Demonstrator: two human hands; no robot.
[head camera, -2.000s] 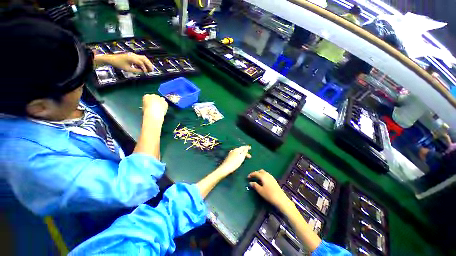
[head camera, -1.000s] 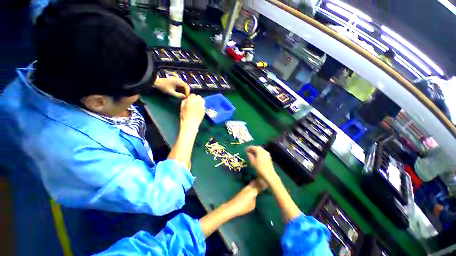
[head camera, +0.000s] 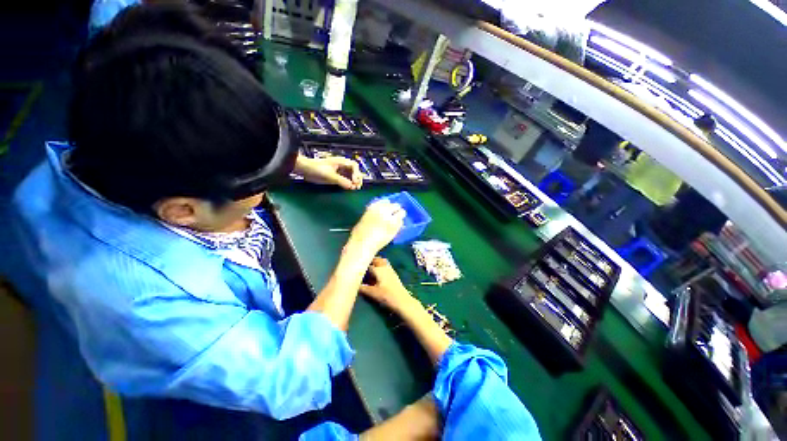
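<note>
My right hand (head camera: 381, 282) reaches across the bench, its fingers bent, beside a neighbour's forearm. What it holds, if anything, cannot be made out. My right forearm partly covers a pile of pale matchstick-like strips (head camera: 440, 319). Only my left forearm shows at the bottom edge; my left hand is hidden behind my right sleeve or cut off. A clear bag of pale parts (head camera: 437, 261) lies beyond the pile, beside a blue bin (head camera: 416, 226). The neighbour's near hand is at the bin's near side.
A black tray of silver units (head camera: 557, 297) stands to the right, with another at the bottom edge (head camera: 607, 424). More trays lie at the neighbour's far hand (head camera: 380, 165) and along the bench's far side (head camera: 487, 177). The neighbour in light blue sits close on the left. A raised rail crosses above.
The view has swung left, so the bench has shifted right and down in it. My right hand has moved across to the neighbour's forearm. My left hand has dropped out of sight.
</note>
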